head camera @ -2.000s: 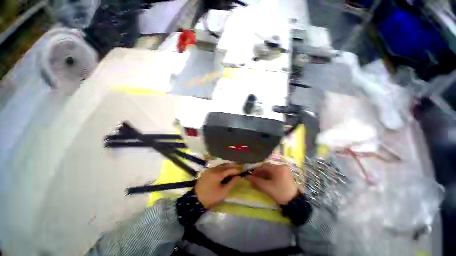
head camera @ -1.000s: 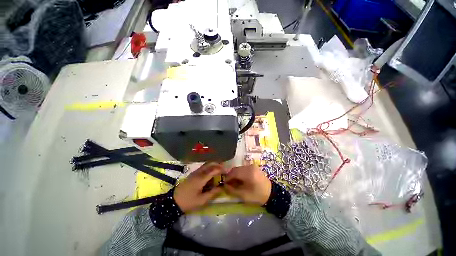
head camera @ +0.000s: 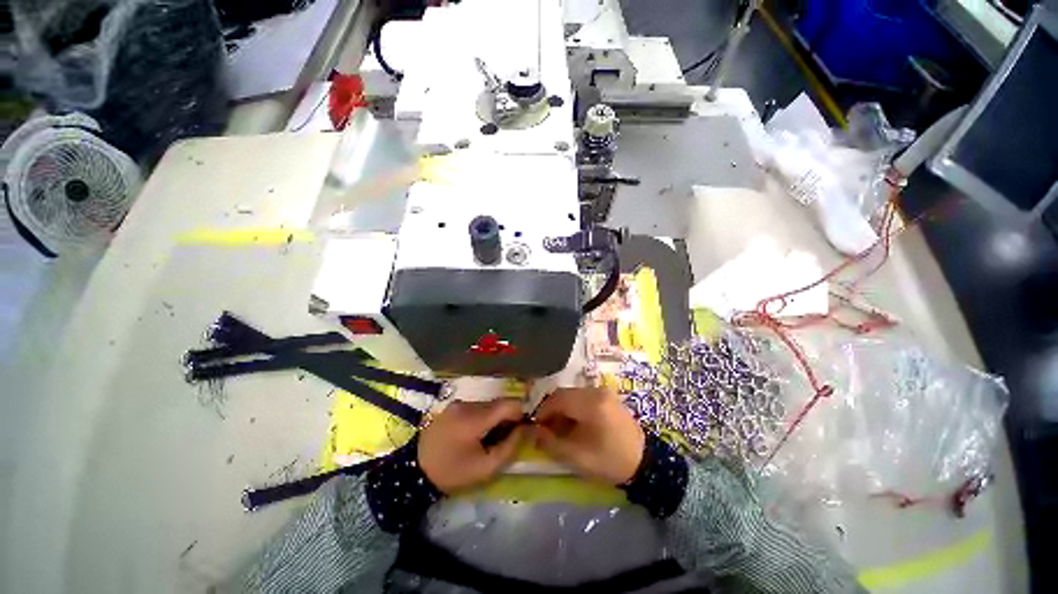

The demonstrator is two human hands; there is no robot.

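My left hand (head camera: 470, 444) and my right hand (head camera: 589, 434) meet just below the head of the white sewing machine (head camera: 485, 313). Their fingertips pinch a small dark piece between them, which looks like a black strap end (head camera: 511, 429); most of it is hidden by the fingers. Another black strap (head camera: 308, 482) runs from the left toward my left wrist. Several black straps (head camera: 290, 360) lie crossed in a pile left of the machine. The needle area is hidden under the head.
A heap of metal rings (head camera: 714, 389) lies right of my right hand. Beyond it are a clear plastic bag (head camera: 917, 406), red cord (head camera: 801, 337) and white paper (head camera: 772, 279). A small white fan (head camera: 72, 186) stands at the far left. Yellow tape (head camera: 928, 563) marks the table.
The view has shifted slightly, so the machine and table appear a little further right than a second ago. My hands stay together below the head, still pinching the small dark piece.
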